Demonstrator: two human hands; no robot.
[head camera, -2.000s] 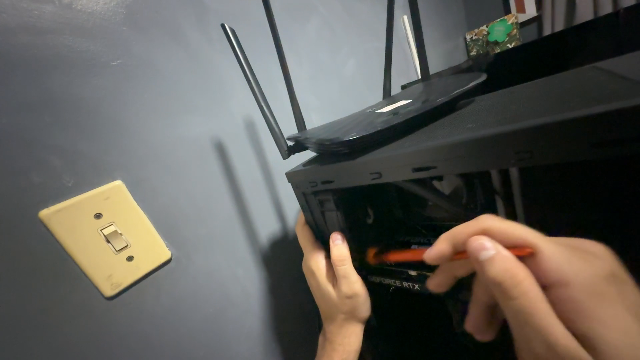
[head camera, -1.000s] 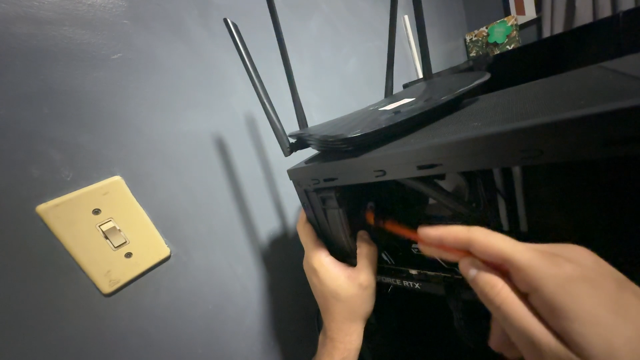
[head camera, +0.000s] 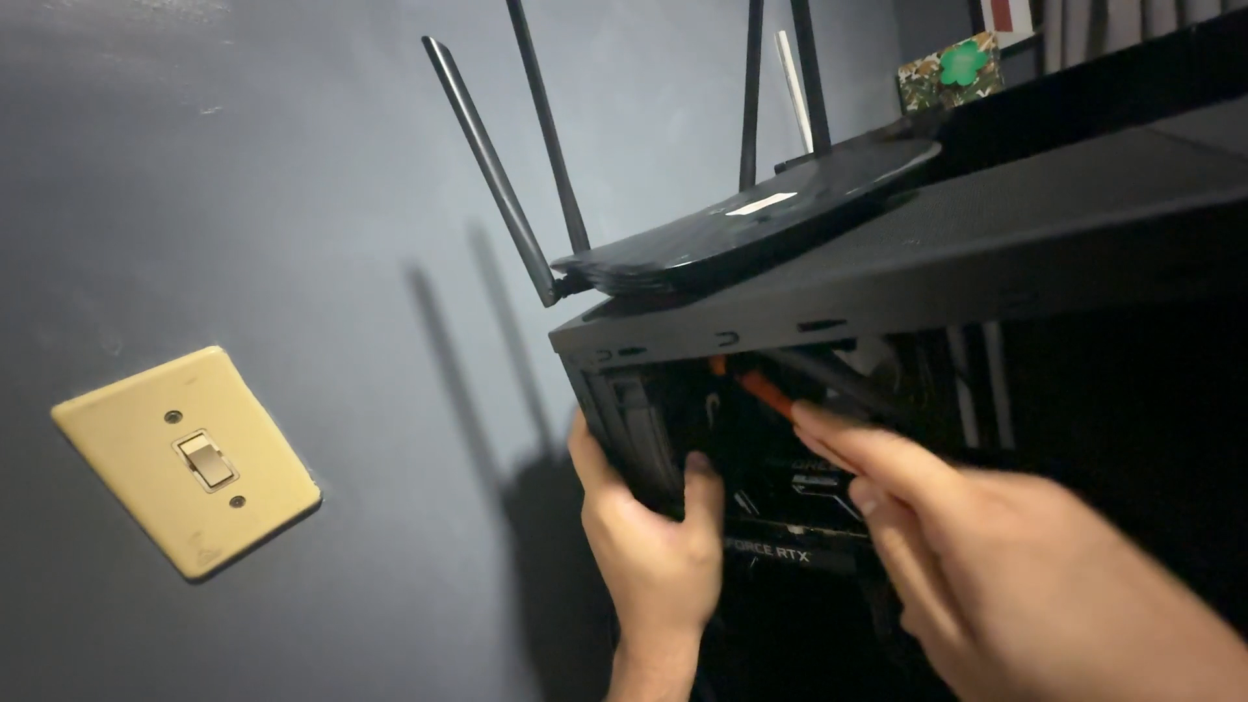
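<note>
A black desktop computer case (head camera: 1053, 234) stands with its side uncovered, and its dark inside shows. My left hand (head camera: 653, 556) grips the case's rear corner edge, fingers behind it and thumb on the inner side. Between the thumb and fingers of my right hand (head camera: 965, 526) is a slim orange-red tool (head camera: 765, 390), perhaps a brush; its far end points up into the case near the top rear, and its tip is blurred. Below the tool lies a graphics card (head camera: 780, 551) bearing writing. Deeper parts of the case are too dark to tell.
A black router (head camera: 770, 224) with several upright antennas rests on top of the case. A yellowed light switch plate (head camera: 185, 463) is on the grey wall at the left. Behind, at the upper right, stands a camouflage-patterned box (head camera: 926, 83) with a green flower shape.
The orange-red tool has swung from nearly level to a slant, its far end now higher inside the case. My left hand stays on the case's rear edge.
</note>
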